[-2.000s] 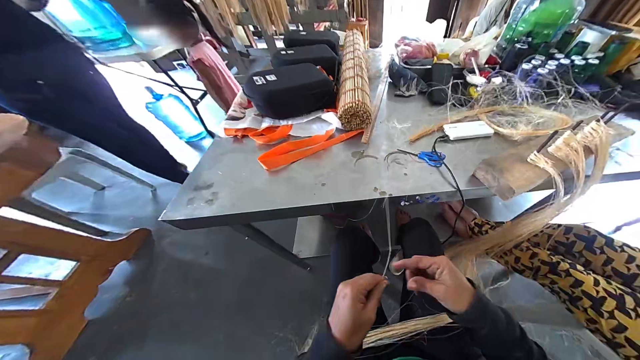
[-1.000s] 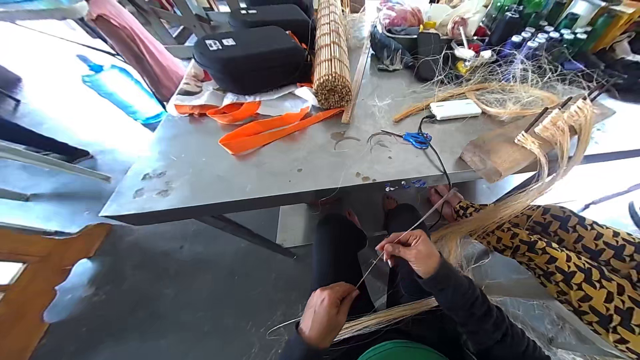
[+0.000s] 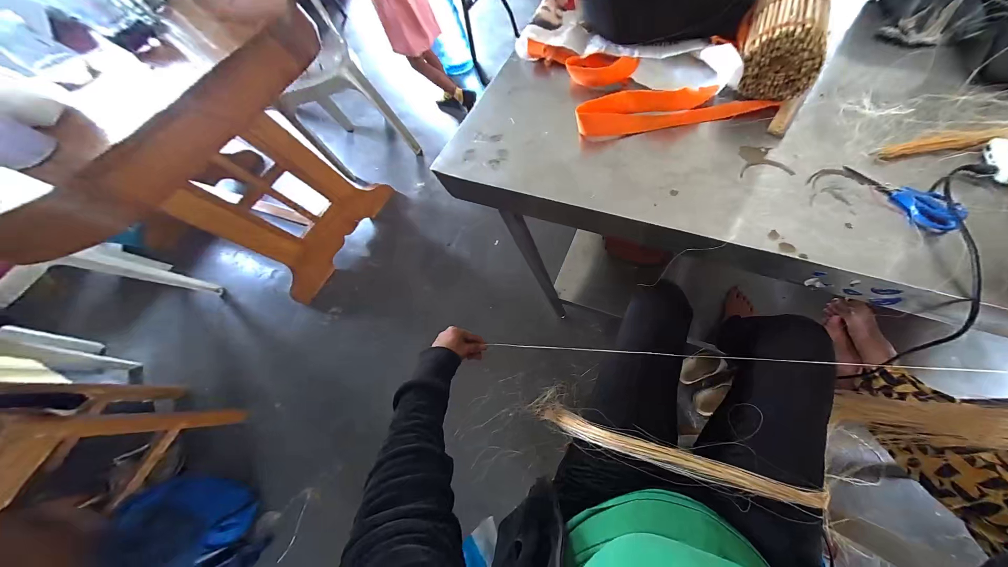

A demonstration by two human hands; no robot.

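My left hand (image 3: pixel 460 343) is stretched out over the floor at the left, its fingers pinching the end of a thin pale fibre strand (image 3: pixel 598 350). The strand runs taut across above my knees and leaves the view at the right edge. My right hand is out of view. A bundle of straw-coloured fibres (image 3: pixel 685 460) lies across my lap, frayed at its left end. On the metal table, blue-handled scissors (image 3: pixel 928 209) lie near the right, with a black cable against them.
The grey metal table (image 3: pixel 630 169) bears orange straps (image 3: pixel 646 110), a rolled bundle of thin sticks (image 3: pixel 786 47) and loose fibres. Wooden furniture (image 3: pixel 268 205) and a pale plastic chair (image 3: pixel 346 79) stand left. A person in patterned cloth (image 3: pixel 929 465) sits at the right.
My hands were close together above my lap; my left hand has moved far out to the left and my right hand has left the view. The view has swung left.
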